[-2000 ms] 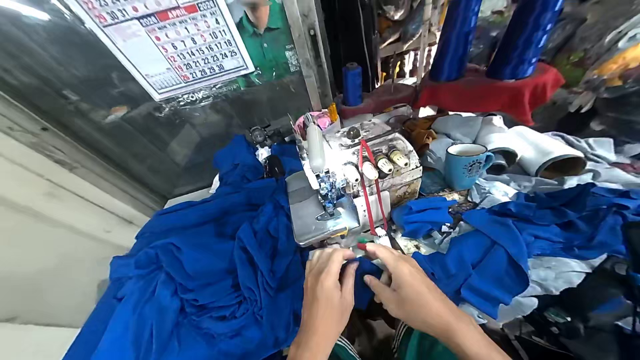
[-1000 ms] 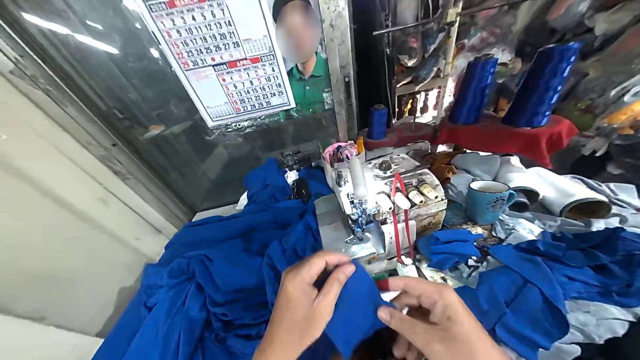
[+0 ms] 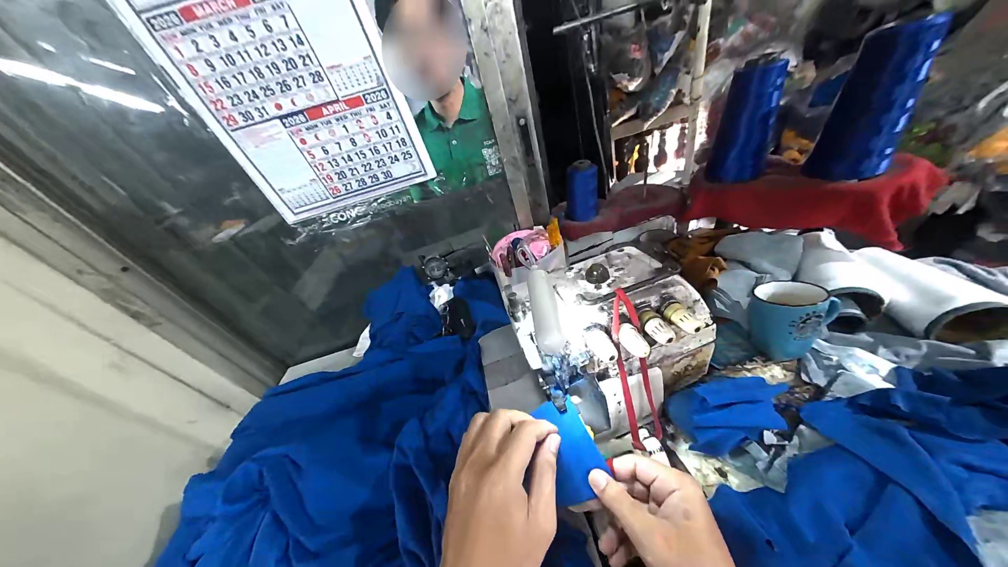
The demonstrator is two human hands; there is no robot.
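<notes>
A small piece of blue fabric (image 3: 579,457) lies at the presser foot of an overlock sewing machine (image 3: 614,315), its far end under or against the foot. My left hand (image 3: 504,480) rests on the fabric's left edge, fingers bent together. My right hand (image 3: 661,504) pinches the near right corner between thumb and fingers. A red strap (image 3: 620,370) hangs over the machine's tension dials, just beyond my right hand. The underside of the fabric is hidden.
Heaped blue cloth (image 3: 315,465) spreads on the left, and more blue cloth (image 3: 882,472) on the right. A blue mug (image 3: 790,319) stands right of the machine, near white rolls (image 3: 929,291). Blue thread cones (image 3: 882,102) stand on red cloth (image 3: 827,201) behind.
The blue piece, held between my hands nearer to me one second ago, now reaches the presser foot. Both hands have moved toward the machine.
</notes>
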